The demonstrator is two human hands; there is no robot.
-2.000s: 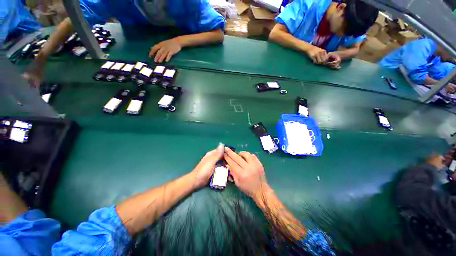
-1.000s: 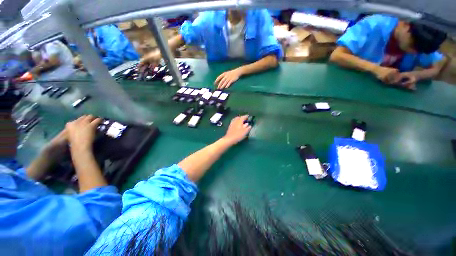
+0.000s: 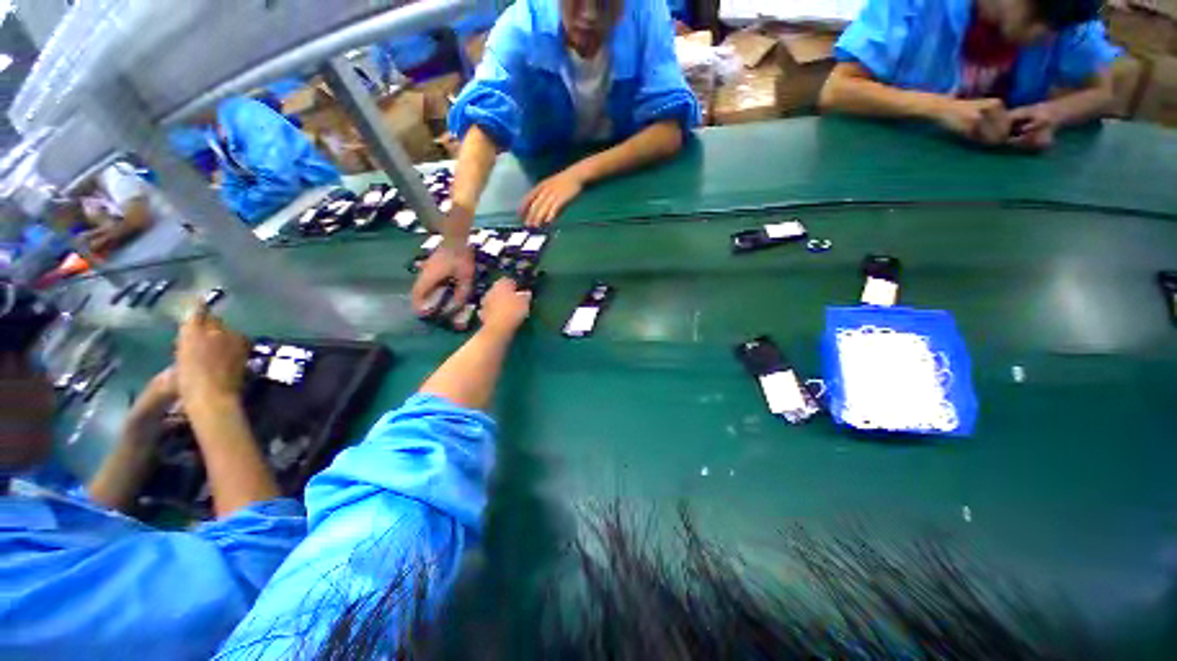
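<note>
My left hand [image 3: 506, 307] reaches forward to the cluster of black handheld units [image 3: 516, 243] with white rectangles. Its fingertips are at a dark unit, and whether they grip it cannot be told. A single unit [image 3: 586, 311] lies right of my hand. Another unit [image 3: 780, 385] lies beside the blue tray [image 3: 963, 411], which holds a heap of white loops [image 3: 893, 377]. A small white loop [image 3: 814, 387] is between that unit and the tray. My right hand is not in view.
A facing worker's hand [image 3: 445, 282] is on the units just left of mine. A neighbour's hand [image 3: 211, 351] is above the black tray [image 3: 367, 387] at left. Two more units [image 3: 768, 236] [image 3: 880, 280] lie farther back. A metal frame crosses the upper left.
My left hand has moved left from the bare belt to the unit cluster. A single unit now lies right of it. The facing worker's hand has come down onto the units. The view has shifted.
</note>
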